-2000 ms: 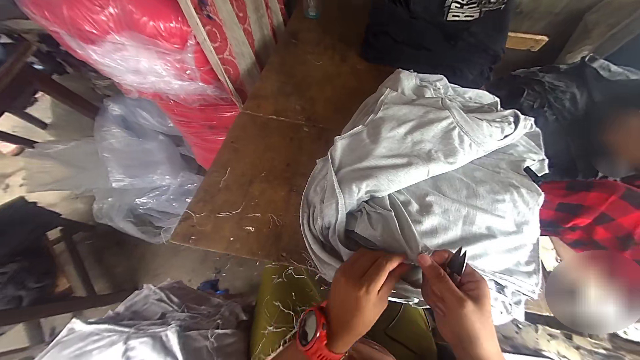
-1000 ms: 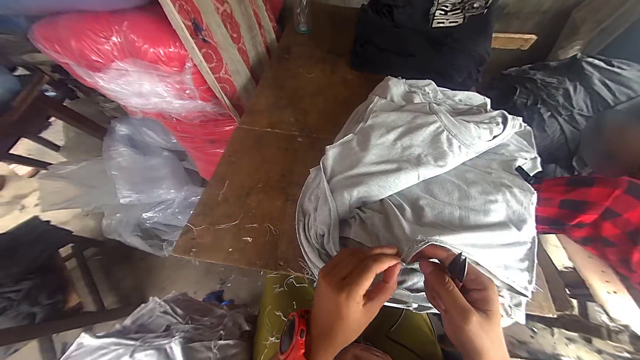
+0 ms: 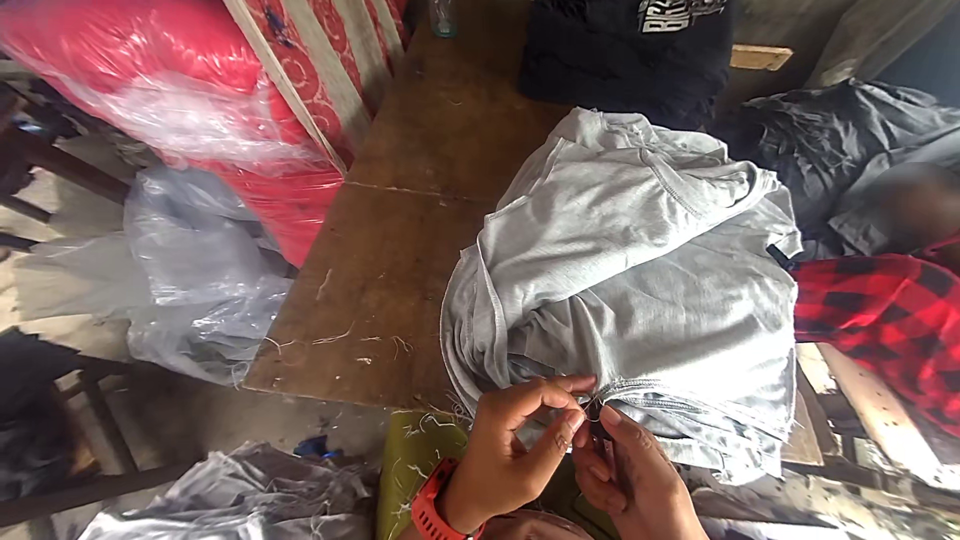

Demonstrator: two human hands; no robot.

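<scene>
A pile of light grey knit garments (image 3: 660,292) lies on a brown wooden table (image 3: 375,277). My left hand (image 3: 525,442), with a red watch (image 3: 431,502) on its wrist, pinches loose thread ends (image 3: 592,409) between thumb and fingertips at the pile's near edge. Beside it, my right hand (image 3: 630,472) holds small dark thread snippers (image 3: 604,450), mostly hidden by its fingers, with their tip at the threads. A stitched seam (image 3: 637,386) of the grey garment runs right from the fingertips.
Black garments (image 3: 626,60) lie at the table's far side, near a glass bottle (image 3: 443,19). Red plastic-wrapped bundles (image 3: 180,82) and clear plastic (image 3: 202,270) stand left. More grey cloth (image 3: 240,495) is at lower left. A person in a red-and-black checked sleeve (image 3: 885,315) is at right.
My hands have come together at the garment's edge, and the snippers' tip now points up at the threads between them. The seam beside my fingers lies more exposed.
</scene>
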